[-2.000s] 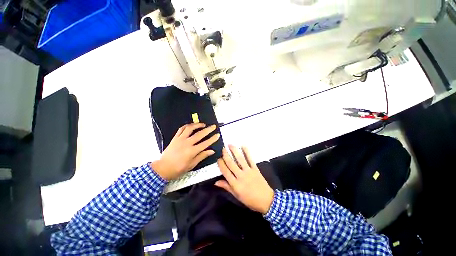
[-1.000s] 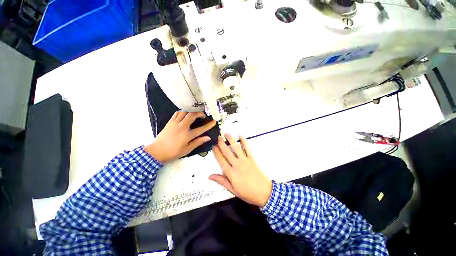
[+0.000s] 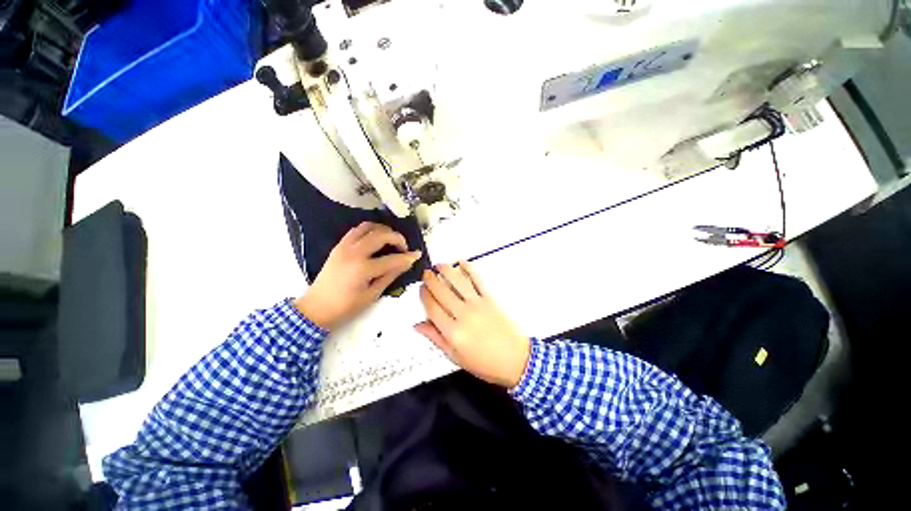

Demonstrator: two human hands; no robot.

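A black fabric workpiece [image 3: 325,222] lies on the white table, its upper end beneath the sewing machine head. A pale line runs along its left edge. My left hand [image 3: 362,271] lies on its lower part with fingers bent; whether it pinches the fabric is hidden. My right hand [image 3: 469,324] has its fingertips at the fabric's right edge, thumb apart. The presser foot and needle area [image 3: 405,200] is just above my fingers, its contact with the fabric unclear. A thin black strip [image 3: 589,215] runs from the right to the fabric near my right fingertips.
The off-white sewing machine [image 3: 519,130] fills the upper right. Red-handled snips [image 3: 739,238] lie at the table's right by a black cord. A dark pad [image 3: 103,299] is at the left table edge. A blue crate [image 3: 150,65] stands upper left; a black pile [image 3: 744,334] is lower right.
Since two seconds ago the fabric has moved up under the machine head, and the yellow label is no longer on top. Over the last second, my left fingers have bent more; the camera view has shifted.
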